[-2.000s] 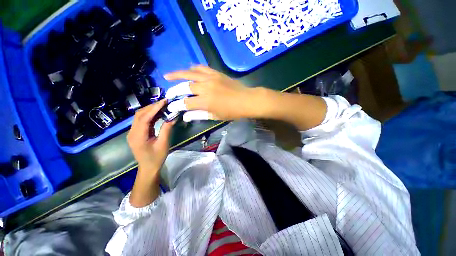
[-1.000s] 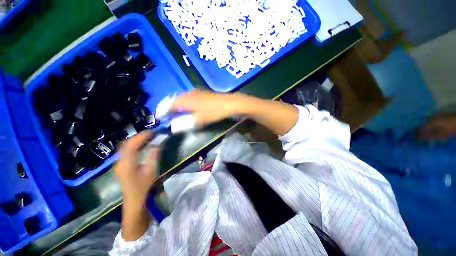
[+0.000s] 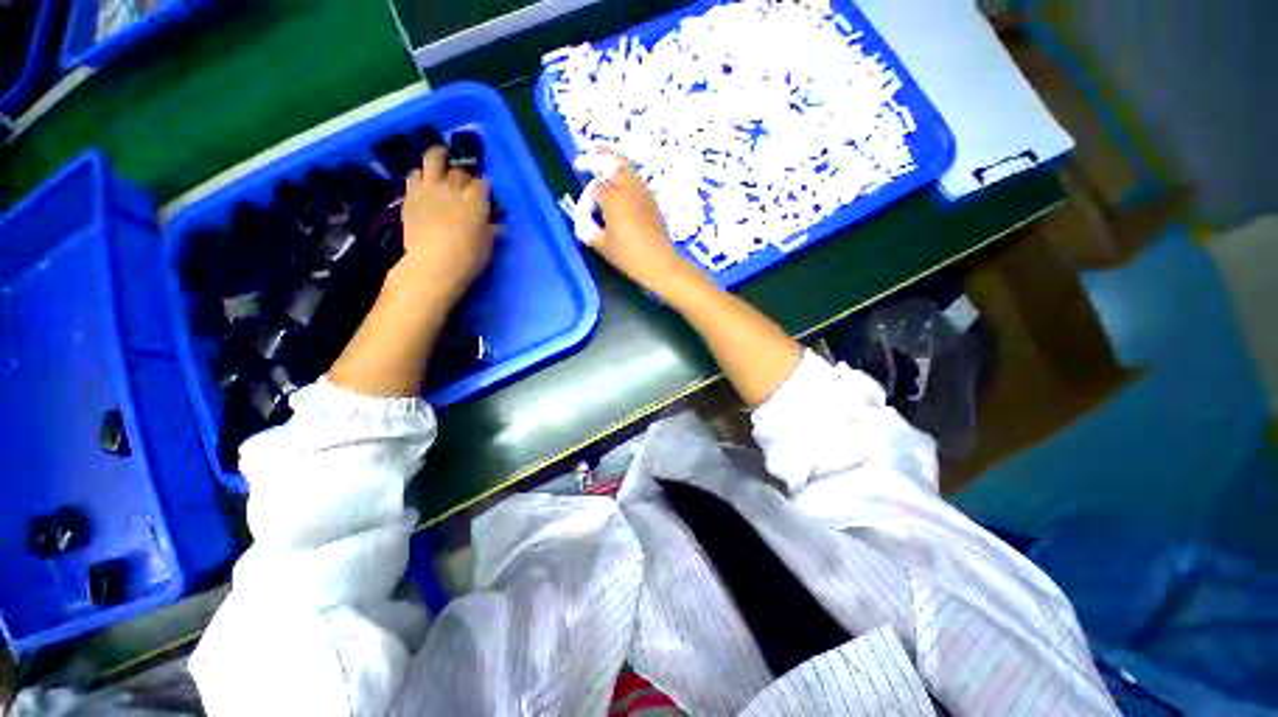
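Note:
Black plastic housings (image 3: 301,301) lie heaped in a shallow blue tray (image 3: 558,301) at the left. My left hand (image 3: 449,224) reaches into this tray, its fingertips against black housings near the far right corner; whether it grips one is hidden. White plastic inserts (image 3: 757,133) are spread in a second shallow blue tray (image 3: 936,137). My right hand (image 3: 627,217), with white covers on its fingertips, is at the near left edge of that tray. Its fingertips blend with the white pieces, so I cannot tell whether it holds one.
A deep blue bin (image 3: 63,406) stands at the far left with several black pieces inside. A clipboard (image 3: 1002,126) lies right of the insert tray. A clear bag (image 3: 911,364) and a brown carton (image 3: 1051,322) are beyond the bench edge. Another blue tray (image 3: 140,31) shows at the top left.
My hands were close together before my chest and have moved apart. The left went forward into the housing tray, the right forward to the insert tray. The view has shifted.

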